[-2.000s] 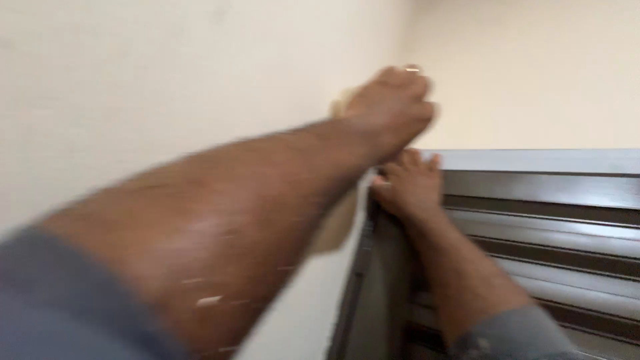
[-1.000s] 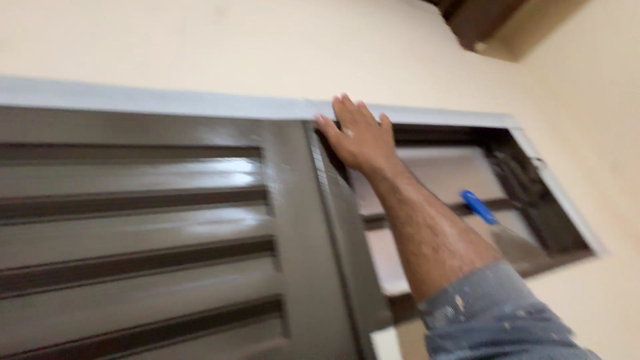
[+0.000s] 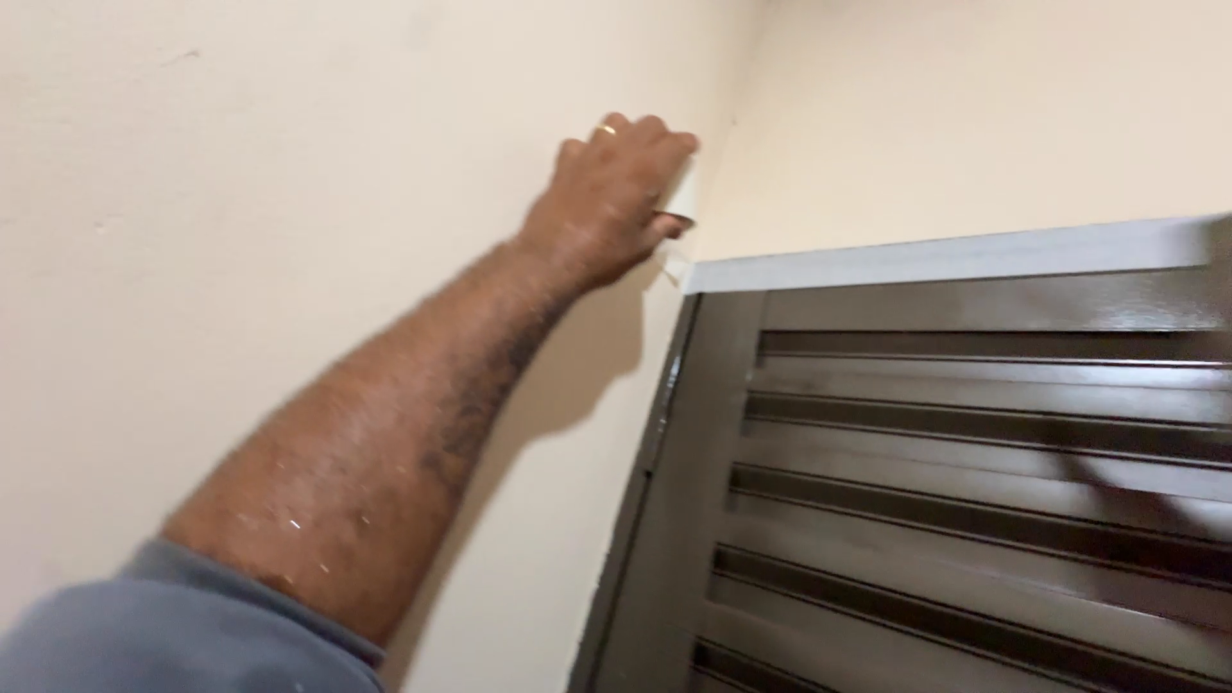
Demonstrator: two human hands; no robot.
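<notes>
My left hand (image 3: 616,188), a ring on one finger, is raised against the pale wall near the inner corner. Its fingers are curled, and a small whitish strip (image 3: 683,192) shows between fingers and thumb; what it is cannot be told for certain. Just below the thumb a loose pale end (image 3: 674,262) sticks out at the corner. From there a light grey band of masking tape (image 3: 924,255) runs right along the top of the dark brown louvred shutter (image 3: 943,380). My right hand is not in view; a blurred dark shape at the right edge cannot be made out.
The plain side wall (image 3: 289,173) fills the left and meets another cream wall (image 3: 962,125) at the corner. The shutter's dark side frame (image 3: 659,462) runs down beside the side wall.
The view has swung from the frame's right part back to the left corner. My left hand is in view again; the right hand, flat at the top band a second ago, has left view.
</notes>
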